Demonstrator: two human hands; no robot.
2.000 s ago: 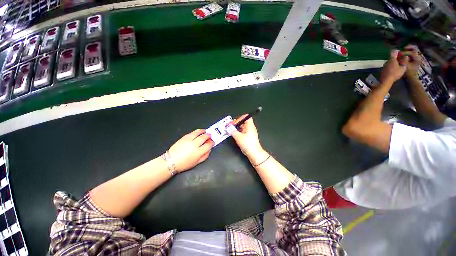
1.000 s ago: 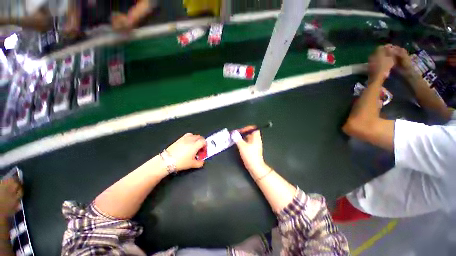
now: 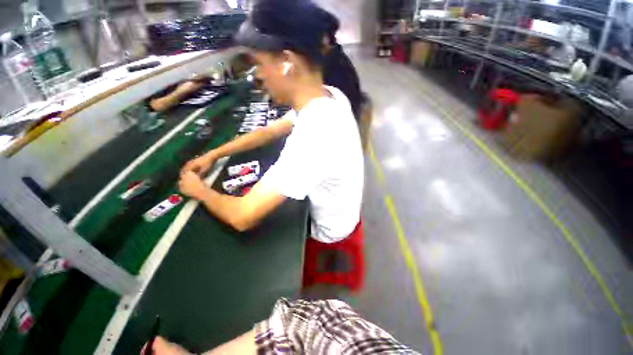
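Note:
My right hand (image 3: 166, 347) is at the bottom edge, cut off, with the plaid sleeve beside it. It holds a thin black pen-like tool (image 3: 154, 331) that points up from the fingers. My left hand is out of the picture, and the white-and-red unit that was between my hands does not show. The dark green bench top (image 3: 229, 277) lies beyond my right hand. White-and-red units lie on the green belt, one (image 3: 163, 207) near the rail and another (image 3: 134, 189) farther over.
The pale rail (image 3: 166, 241) and upright post (image 3: 73, 239) stand left of the bench. A person in a white shirt (image 3: 323, 156) sits ahead on a red stool (image 3: 334, 262), arms over the bench, units beside them. An overhead shelf (image 3: 104, 84) holds bottles. Grey floor is right.
The view has swung right and up, towards the neighbour and the floor. My left hand and the held unit have left the picture; my right hand is now at the bottom edge, still with the tool.

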